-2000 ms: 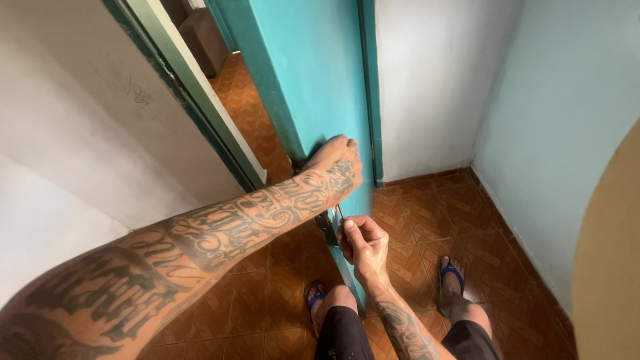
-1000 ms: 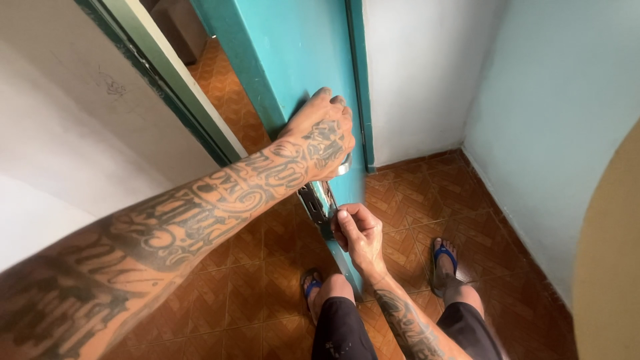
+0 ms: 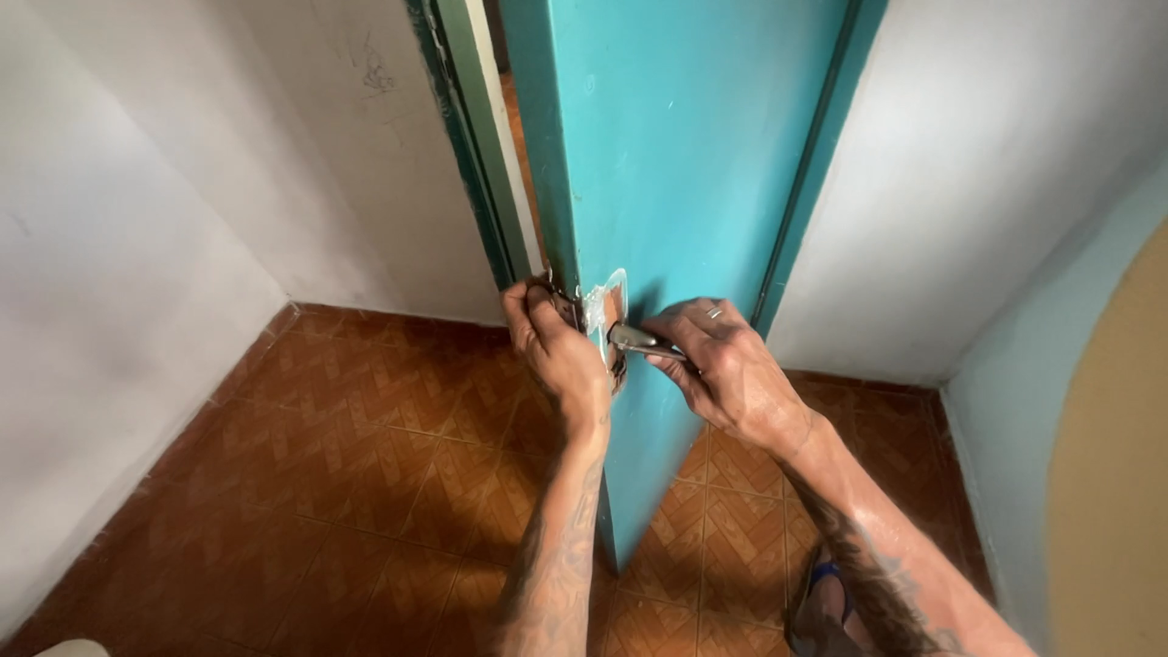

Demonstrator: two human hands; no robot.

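Note:
A turquoise door (image 3: 693,155) stands ajar in front of me. Bare, scraped material shows in the unpainted patch (image 3: 613,306) on its face, near the free edge. My left hand (image 3: 557,351) is at that edge, with thumb and fingers bent around the lock area; whether they grip a part there is hard to tell. On the face side, my right hand (image 3: 730,370), with a ring on one finger, is closed on a metal door lever handle (image 3: 634,338), whose end sits against the patch. Part of the lock's metal shows beside my left fingers.
The green door frame (image 3: 488,155) runs along the left of the door, beside a marked white wall (image 3: 365,182). Brown patterned tiles (image 3: 392,474) cover the floor. My foot in a blue-strapped sandal (image 3: 826,584) is at the lower right, near the pale blue wall (image 3: 1049,383).
My left hand has moved from the door's face to its edge. My right hand has moved up to the face and now holds the lever handle. The view has shifted considerably.

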